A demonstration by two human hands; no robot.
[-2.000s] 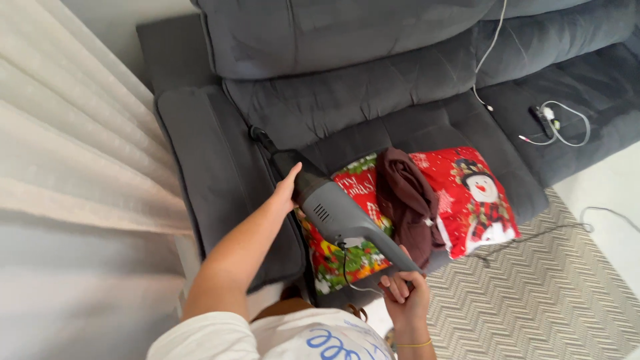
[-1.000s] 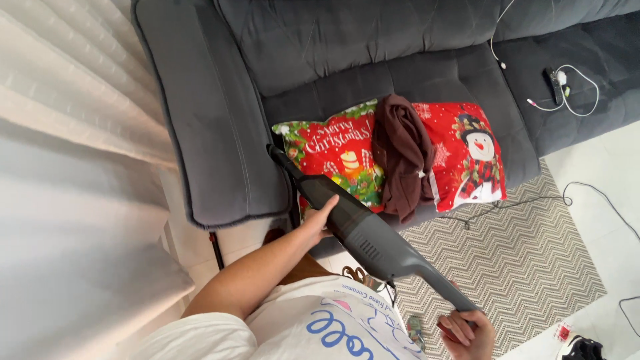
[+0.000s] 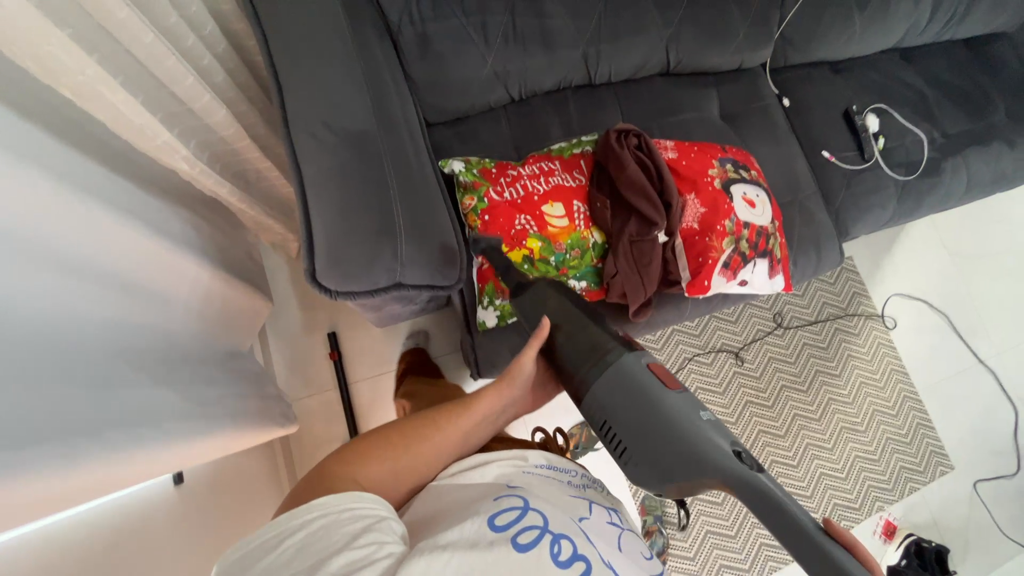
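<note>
A grey and black handheld vacuum cleaner (image 3: 648,408) runs diagonally across the view. Its dark body is gripped near the nozzle end by my left hand (image 3: 538,370). At the lower right edge, my right hand (image 3: 854,546) is around the handle, mostly cut off by the frame. The narrow nozzle (image 3: 498,260) is over a red Christmas cushion (image 3: 552,188); whether it touches is unclear. A brown garment (image 3: 636,200) lies between that cushion and a snowman cushion (image 3: 740,232).
The dark grey sofa (image 3: 360,160) carries a black power strip (image 3: 862,132) with white cables. A patterned rug (image 3: 824,384) lies in front, crossed by a dark cord (image 3: 944,308). On the floor at left is a black tube (image 3: 342,384), beside a light curtain (image 3: 120,264). Black shoes (image 3: 920,556) are at lower right.
The vacuum nozzle has moved off the gap beside the armrest, past the cushion's upper left corner, to the cushion's lower left part. Both hands have kept hold. The view has shifted.
</note>
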